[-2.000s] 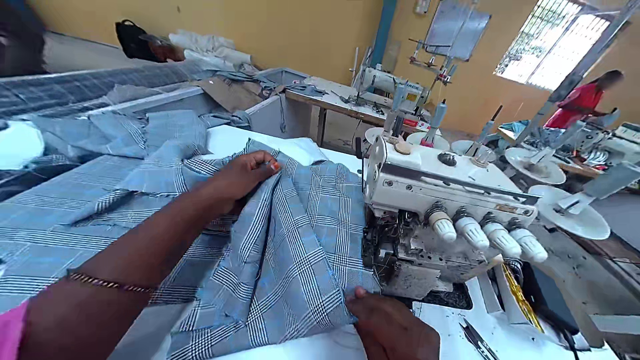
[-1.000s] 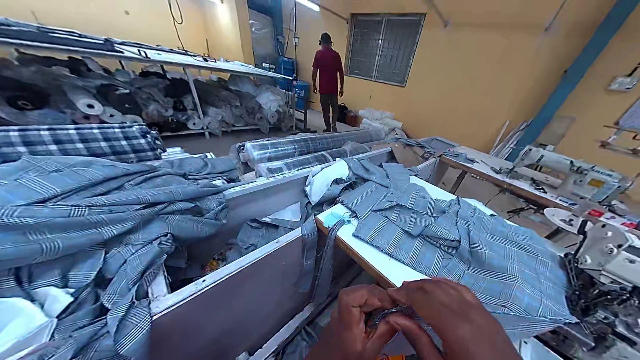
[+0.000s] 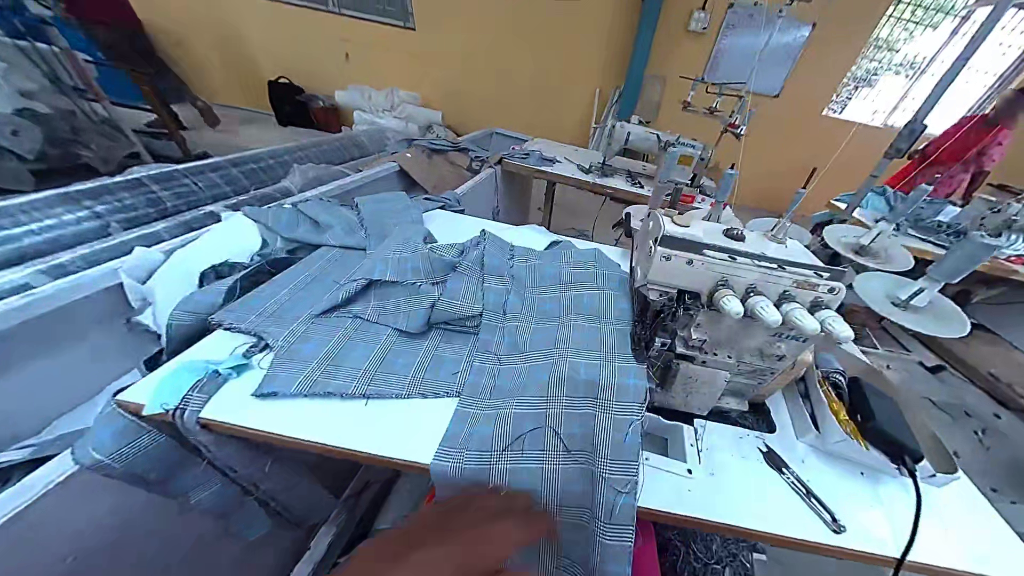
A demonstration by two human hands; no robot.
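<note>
Grey-blue checked fabric (image 3: 552, 344) lies spread on the white sewing table (image 3: 336, 420), its front part hanging over the wooden edge. Folded pieces of the same cloth lie toward the back left. The fabric's right side reaches the overlock sewing machine (image 3: 728, 320), which has several white tension dials. At the bottom centre my left hand (image 3: 472, 532) is blurred by motion, low over the hanging cloth near the table edge; whether it touches or grips the cloth does not show. My right hand is out of view. Thread snippers or tweezers (image 3: 800, 488) lie on the table right of the fabric.
A box holding a black object (image 3: 884, 420) with a cord stands at the right. Checked scraps (image 3: 216, 480) hang off the left table edge beside a grey bin (image 3: 64, 360). Wrapped fabric rolls (image 3: 160, 192) lie behind. Another sewing machine (image 3: 656, 144) and a person in red (image 3: 952, 156) are farther back.
The view has swung back right to the sewing table. One second ago both hands were together over small dark material; now one blurred hand shows low by the cloth, and the other is out of view.
</note>
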